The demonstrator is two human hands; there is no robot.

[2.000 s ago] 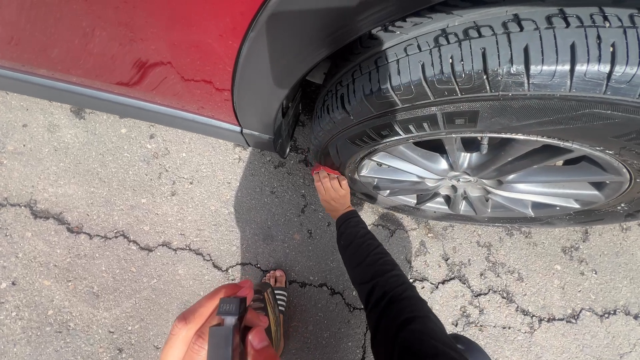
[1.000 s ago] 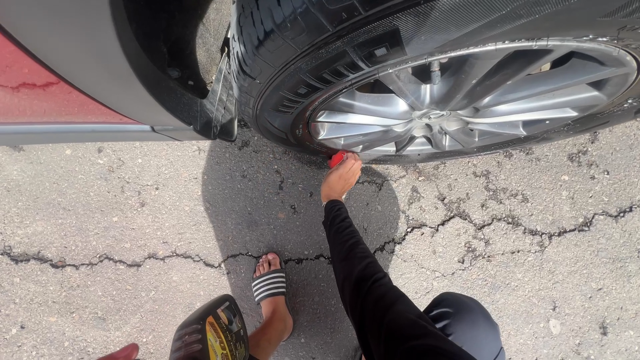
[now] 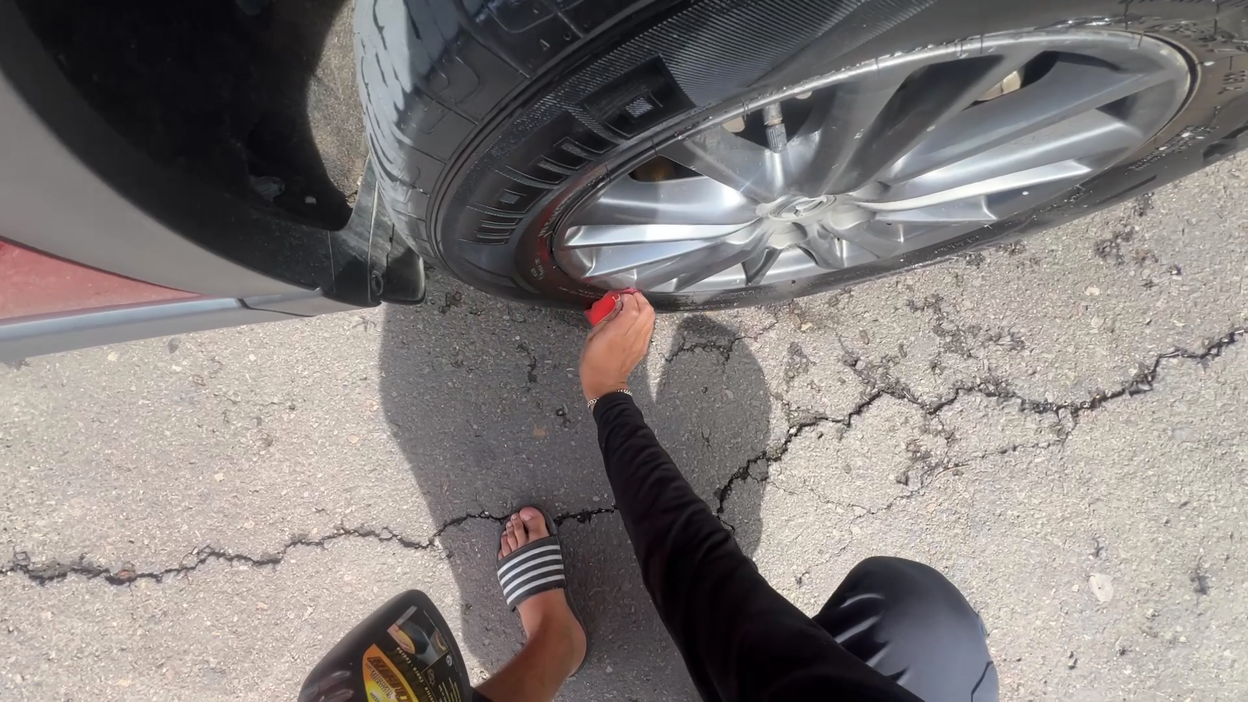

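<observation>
My right hand (image 3: 619, 341), in a black sleeve, grips a red applicator pad (image 3: 604, 307) against the lower sidewall of a black tire (image 3: 546, 185), close to the rim. The tire surrounds a silver alloy wheel (image 3: 804, 210) with a valve stem showing between its spokes. At the bottom left edge stands a dark plastic bottle (image 3: 390, 658) with a yellow and orange label bearing writing; its top is cut off by the frame. My left hand is out of view, so what holds the bottle cannot be seen.
The red car body (image 3: 78, 283) with its grey lower trim and a black mud flap (image 3: 375, 253) lies left of the tire. Cracked asphalt (image 3: 244, 439) stretches below. My foot in a striped slide sandal (image 3: 531, 570) and my dark-clothed knee (image 3: 907, 624) are near the bottom.
My right hand stays at the lower sidewall with the red pad. My left hand, seen near the bottom two seconds ago, is out of view. The view has shifted closer to the wheel.
</observation>
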